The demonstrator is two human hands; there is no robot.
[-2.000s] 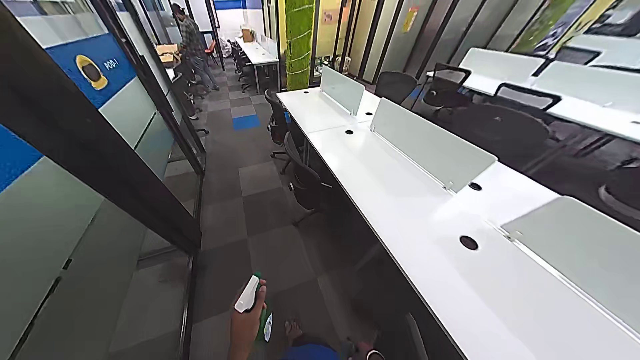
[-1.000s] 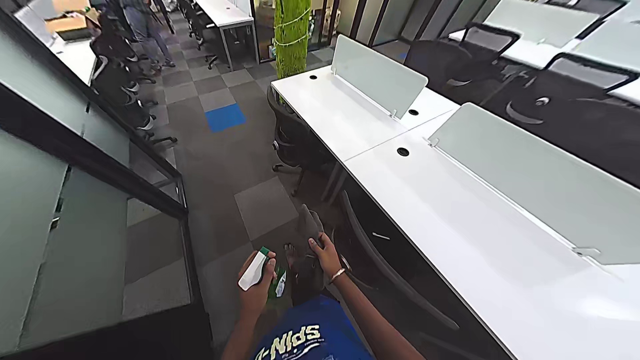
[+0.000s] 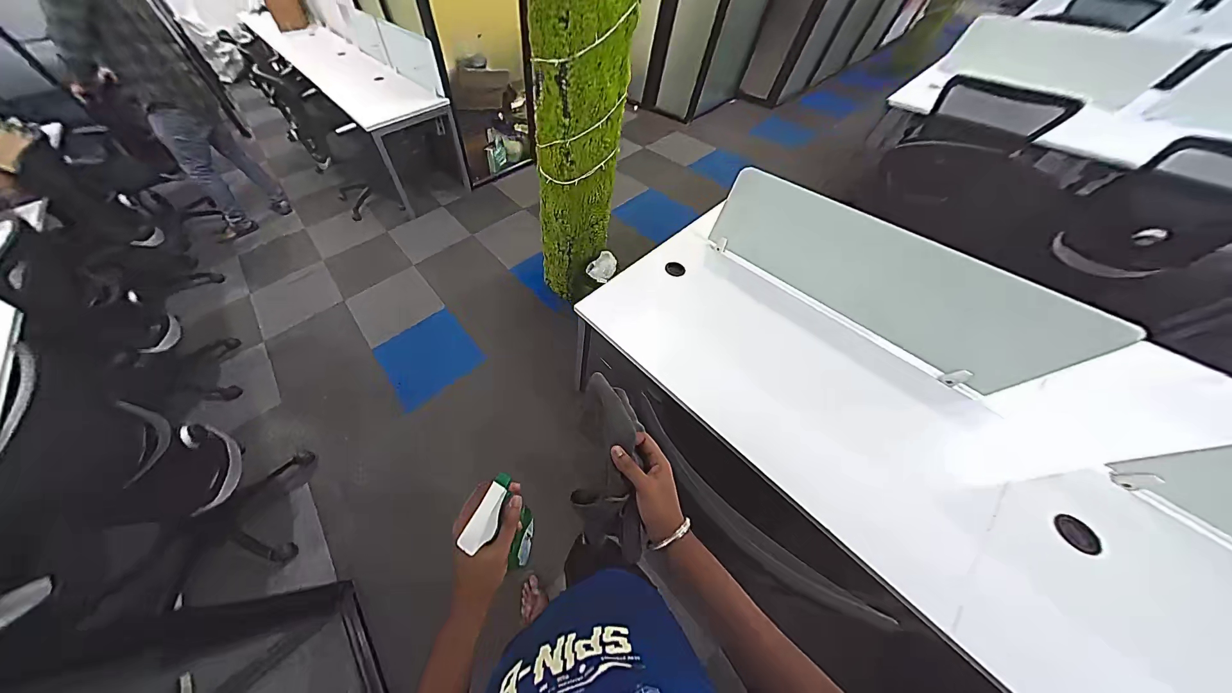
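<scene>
My left hand (image 3: 491, 534) is closed around a green spray bottle (image 3: 523, 539) with a white and green trigger head, low in the middle of the view. To its right, my right hand (image 3: 656, 486) grips a dark grey cloth (image 3: 616, 419), which sticks up past the fingers. A light bracelet (image 3: 672, 535) circles that wrist. Both hands are in front of my body, left of the long white desk (image 3: 818, 404). The cloth is near the desk's edge; whether they touch I cannot tell.
A frosted divider (image 3: 924, 289) stands on the desk. A black chair (image 3: 770, 549) is beside its near edge. Ahead rises a green moss-covered pillar (image 3: 582, 144). Several black chairs (image 3: 202, 452) line the left side. A person (image 3: 197, 125) stands at the far left, near another white desk (image 3: 356, 82).
The pillar and desk end are nearer than two seconds ago. My right hand, with the cloth, was not visible in the oldest frame and now shows. The bottle stays in my left hand.
</scene>
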